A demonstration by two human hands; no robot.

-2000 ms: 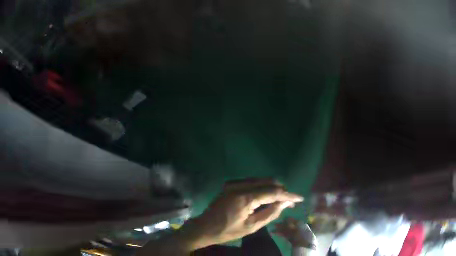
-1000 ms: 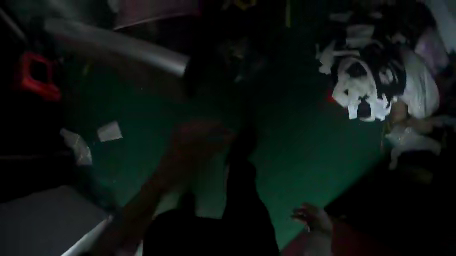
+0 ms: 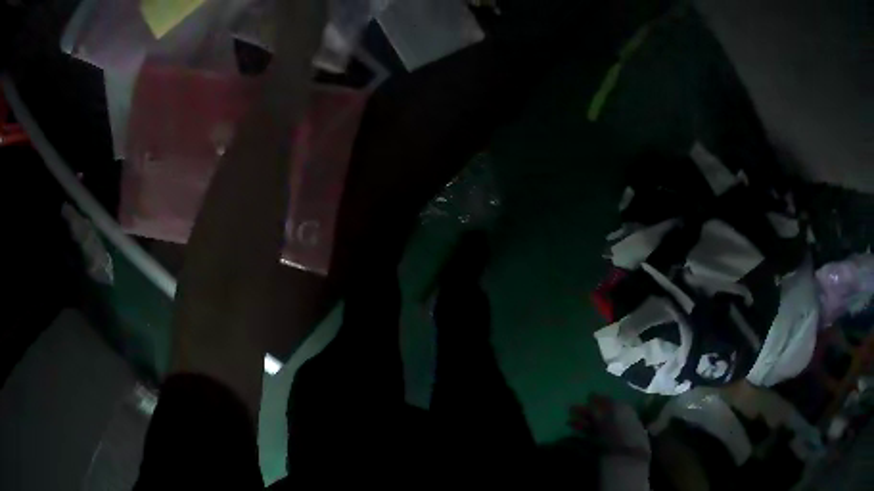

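Note:
A flat pink-red pouch [image 3: 172,163], with pale letters near its lower right corner, lies at the upper left. My left forearm reaches up across it to the top edge. My left hand is not in view. My right hand [image 3: 594,417] is small, dim and blurred at the lower right, with a white wrap at the wrist, away from the pouch. I cannot tell whether it is open or holds anything.
Pale sheets [image 3: 431,31] and a yellow piece [image 3: 172,11] are above the pouch. A heap of black and white cloth [image 3: 719,254] is at the right on the green floor [image 3: 546,316]. Clear crumpled plastic [image 3: 467,197] lies near my foot. The scene is very dark.
The view has shifted, bringing the pouch and sheets into sight at the upper left. My left arm now reaches up past the top edge. My right hand stays low at the right.

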